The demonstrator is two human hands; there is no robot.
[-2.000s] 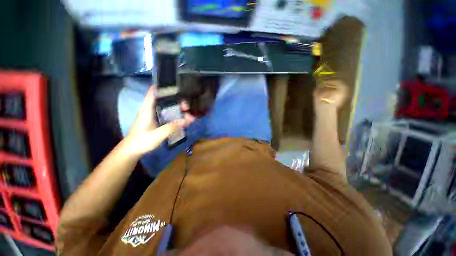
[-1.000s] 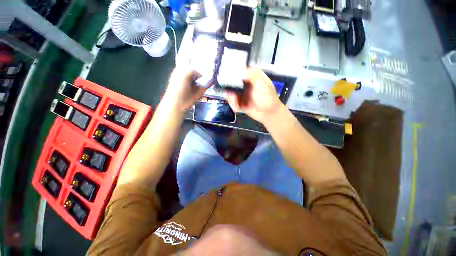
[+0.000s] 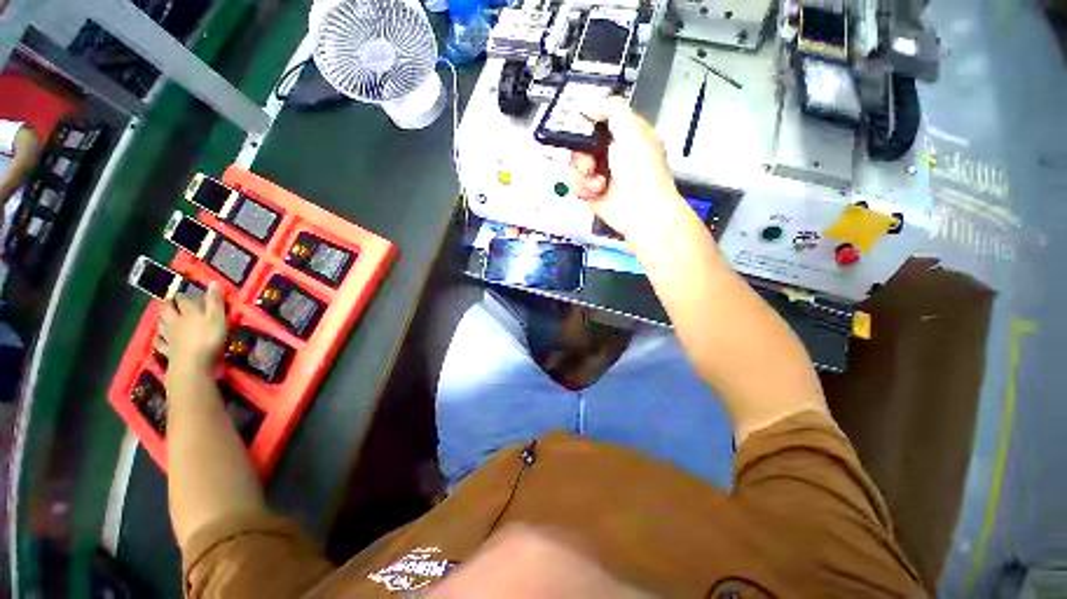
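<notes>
My left hand is over the red tray at left, on the lower end of a display unit. Its pale screen sticks out past the tray's edge; whether my fingers grip it is hidden. My right hand holds the near, black-edged end of another display unit at the machine's left fixture. That unit's screen end lies on the fixture.
The tray holds several black units. A desk fan stands behind it. A smartphone lies on the dark shelf. The right fixture holds a unit. A red emergency stop is on the panel; a brown box stands right.
My left hand has moved from the machine to the tray, where a third screen-bearing unit now lies. My right hand has moved forward to the left fixture. The view has shifted.
</notes>
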